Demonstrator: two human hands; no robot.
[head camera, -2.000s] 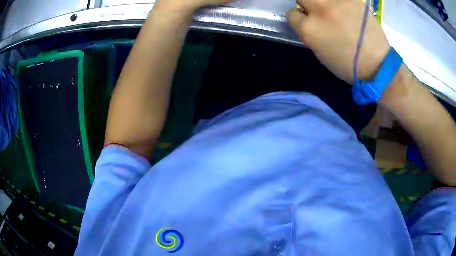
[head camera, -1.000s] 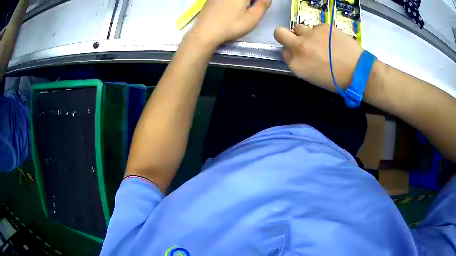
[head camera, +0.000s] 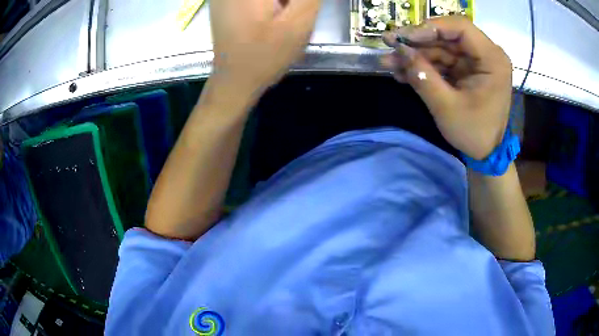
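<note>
Circuit boards (head camera: 384, 14), cream-yellow and crowded with parts, lie at the top edge on the white surface, partly cut off. My right hand (head camera: 460, 82) is just below them, palm turned up and fingers curled. A small dark piece (head camera: 401, 41) is pinched at its fingertips. A tiny white piece or spot (head camera: 421, 75) shows on a finger. A blue strap (head camera: 496, 157) is on the right wrist. My left hand (head camera: 263, 33) is blurred and cut off by the top edge, left of the boards; whether it holds anything is unclear.
The white surface (head camera: 157, 33) has a metal rail (head camera: 341, 58) along its front edge. A bright yellow strip (head camera: 189, 10) lies at the upper left. A blue cord (head camera: 531, 46) hangs at the right. Green-framed black trays (head camera: 72, 197) stand below left. Another person's blue sleeve shows at the left edge.
My right hand has turned palm up and moved down off the boards, showing the small dark piece. My left hand has shifted left and up. The boards and yellow strip appear further left and higher.
</note>
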